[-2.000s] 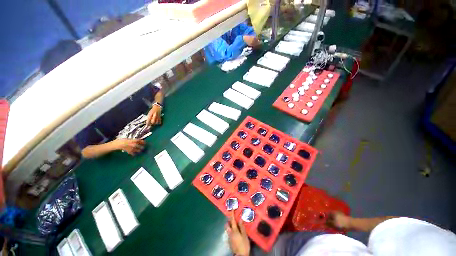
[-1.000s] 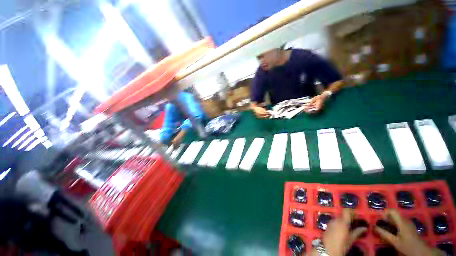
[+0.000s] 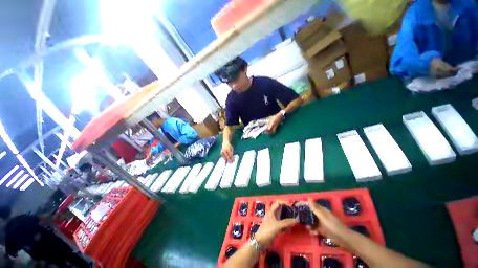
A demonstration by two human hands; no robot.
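Observation:
The red compartment tray [image 3: 293,238] lies at the bottom centre of the green-topped line, with dark glossy watch heads [image 3: 351,205] in many pockets. Some middle pockets beneath my hands look empty. My left hand [image 3: 271,226], with a wristband, grips a dark watch head [image 3: 285,211] above the tray. My right hand [image 3: 326,222] grips another dark watch head [image 3: 305,215] close beside it. The two watch heads are side by side and may touch. My fingers partly cover both, and my forearms hide some pockets. I cannot tell whether the screens are lit.
White open boxes [image 3: 359,155] stand in a row across the green line [image 3: 335,115]. Stacked red trays [image 3: 137,225] are at left, a red board [image 3: 465,222] at right. A person opposite holds pale straps [image 3: 257,127] and touches a box. Another in blue sits upper right.
The view has swung. My hands were down among the tray pockets and are now raised, each with a watch head. The person opposite has moved one hand from the straps to a white box.

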